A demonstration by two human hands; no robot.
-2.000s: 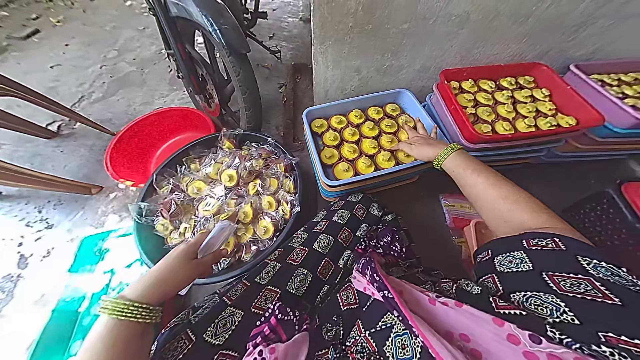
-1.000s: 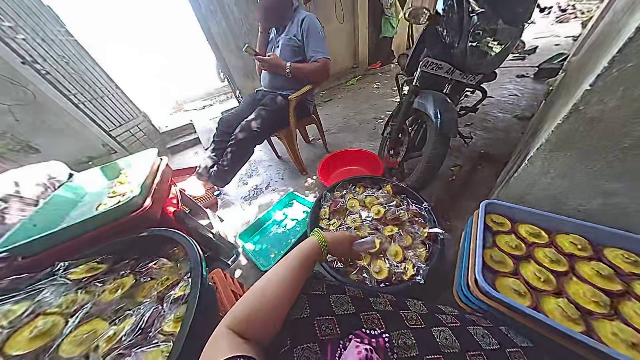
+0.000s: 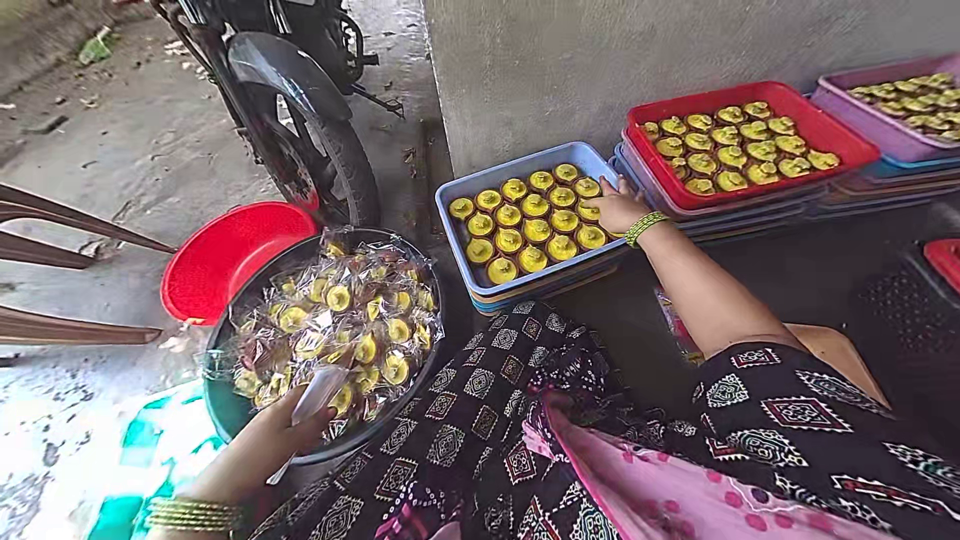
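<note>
Clear plastic wrappers [image 3: 319, 394] are gripped in my left hand [image 3: 289, 431], over the near edge of a round dark tub [image 3: 437, 330]. That tub is heaped with yellow-topped pieces in clear wrapping [image 3: 337, 298]. At the right side of a blue tray [image 3: 457, 259], the fingers of my right hand [image 3: 619, 206] touch the yellow-topped pieces standing there in rows. Whether the right fingers have closed on a piece is hidden by the hand. The blue tray lies on top of a stack of trays.
A red basin [image 3: 225, 255] leans by the tub, near a motorcycle's front wheel [image 3: 322, 150]. Brown chair legs [image 3: 75, 322] stand at left. A red tray [image 3: 757, 142] and a purple tray [image 3: 900, 112], both filled, top stacks along the wall [image 3: 585, 67]. A green tray [image 3: 142, 465] lies at lower left.
The view has swung back right from the seated person and left-hand tubs. My right hand, out of view one second ago, shows at the blue tray. My left hand remains by the tub.
</note>
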